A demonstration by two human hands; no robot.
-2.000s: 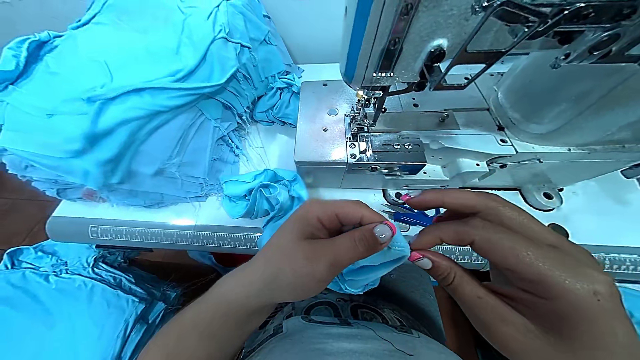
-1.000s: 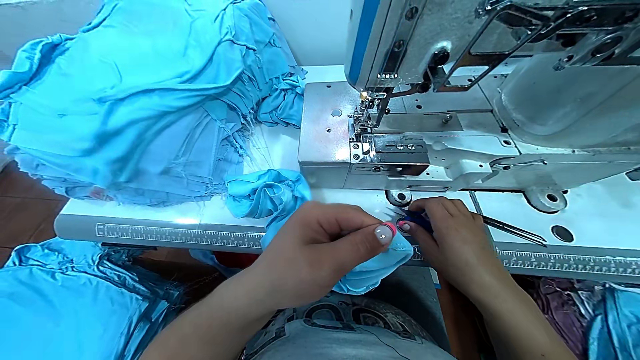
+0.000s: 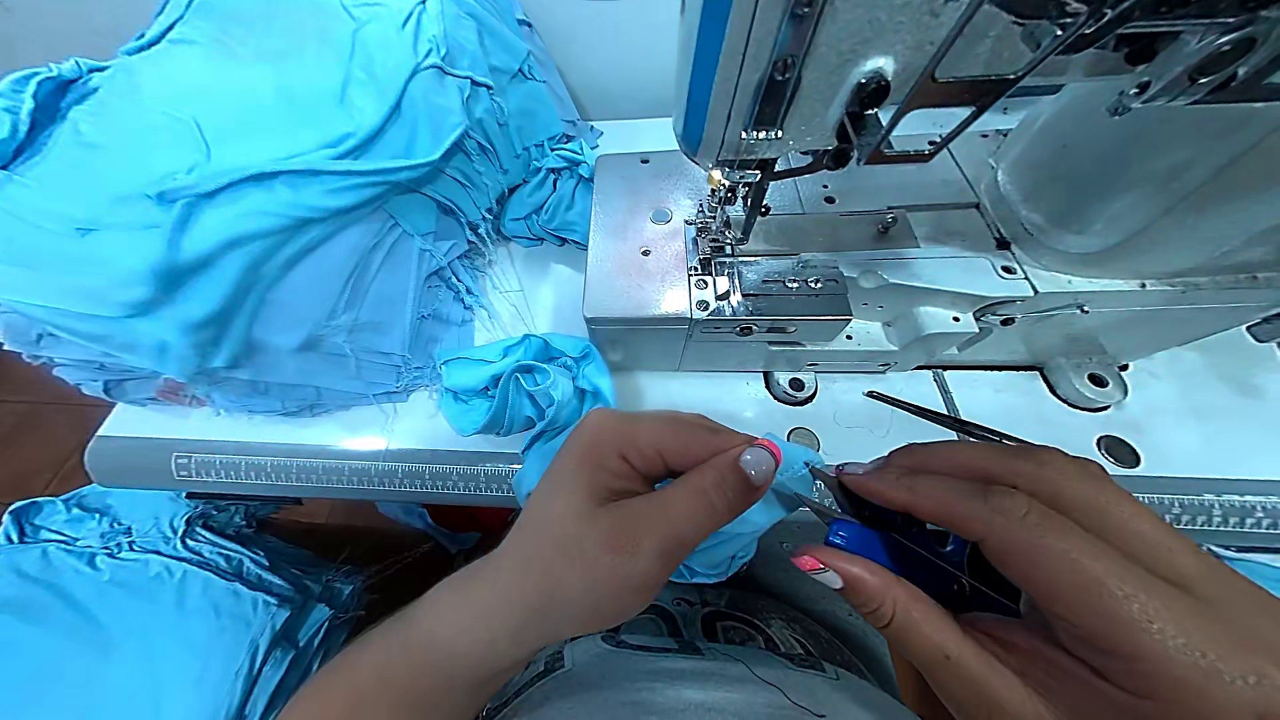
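Observation:
My left hand (image 3: pixel 640 510) pinches the edge of a light blue fabric piece (image 3: pixel 730 545) between thumb and index finger. The cloth hangs below the fingers, and a bunched part of it (image 3: pixel 530 385) rests on the table edge at the left. My right hand (image 3: pixel 1020 550) holds small blue-handled thread snips (image 3: pixel 880 545). Their blades are apart, with the tips at the fabric edge just right of my left fingertips. Part of the handle is hidden by my right fingers.
An industrial sewing machine (image 3: pixel 760 290) stands beyond my hands. Tweezers (image 3: pixel 940 418) lie on the table near my right hand. A pile of blue garments (image 3: pixel 230 200) covers the left side; more blue cloth (image 3: pixel 130 610) lies lower left. A ruler strip (image 3: pixel 350 472) runs along the table edge.
My right hand was over the snips at the table edge one second ago; now it holds them at the fabric, with the blades apart. My left hand keeps its pinch on the cloth.

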